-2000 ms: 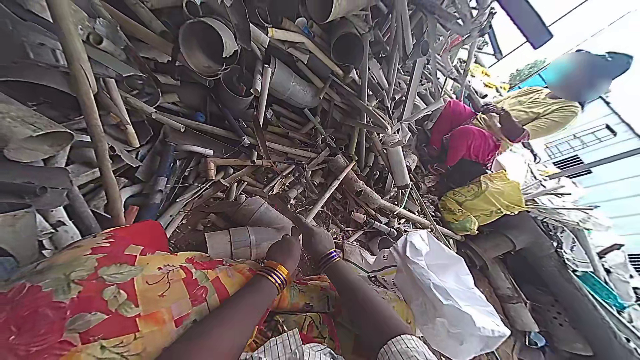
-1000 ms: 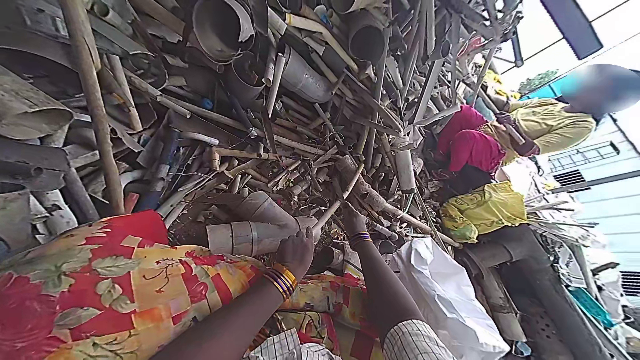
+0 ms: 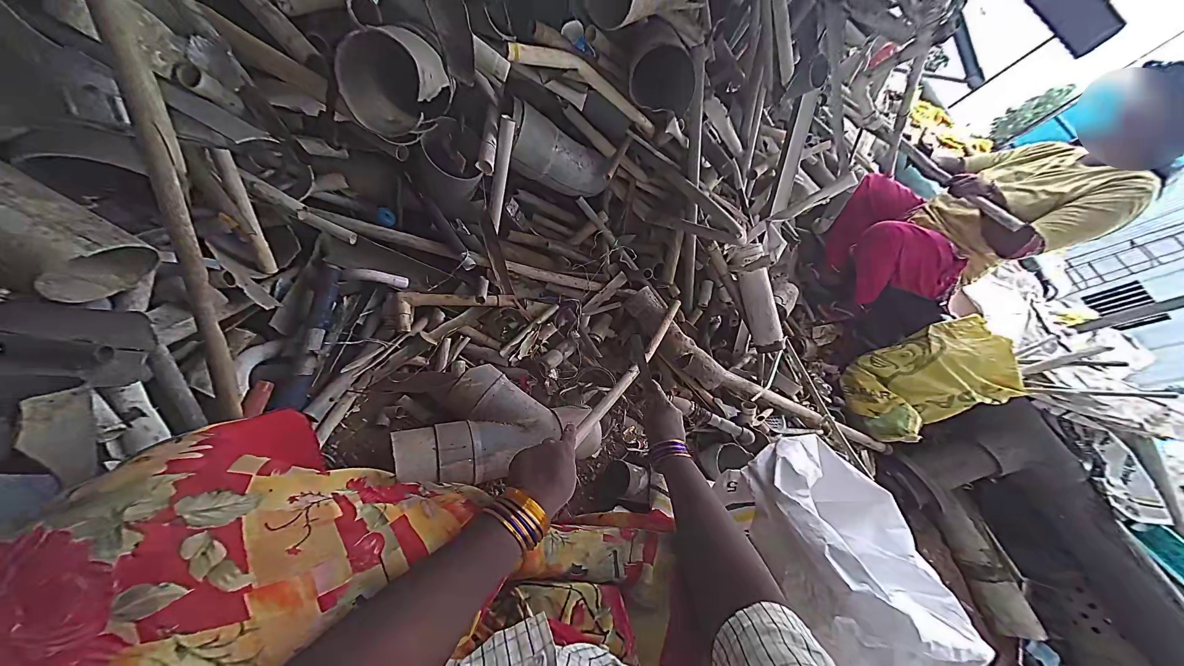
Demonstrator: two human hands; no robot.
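Note:
My left hand, with yellow bangles at the wrist, is closed round the lower end of a thin, pale pipe or stick that slants up and to the right. Beyond that stick, my right hand is at a dark, narrow thing that points up into the scrap; whether the fingers grip it is too small to tell. A grey branched plastic pipe fitting lies just left of my left hand. Around both hands spreads a heap of scrap plastic pipes.
A long pole leans at the left. A white sack lies right of my right arm. Patterned red and yellow cloth covers my lap. At the right a person sits holding a pipe, by a yellow bag.
My hands were close together two seconds ago and are now farther apart. The pale stick, one second ago also in my left hand, has shifted its slant only slightly.

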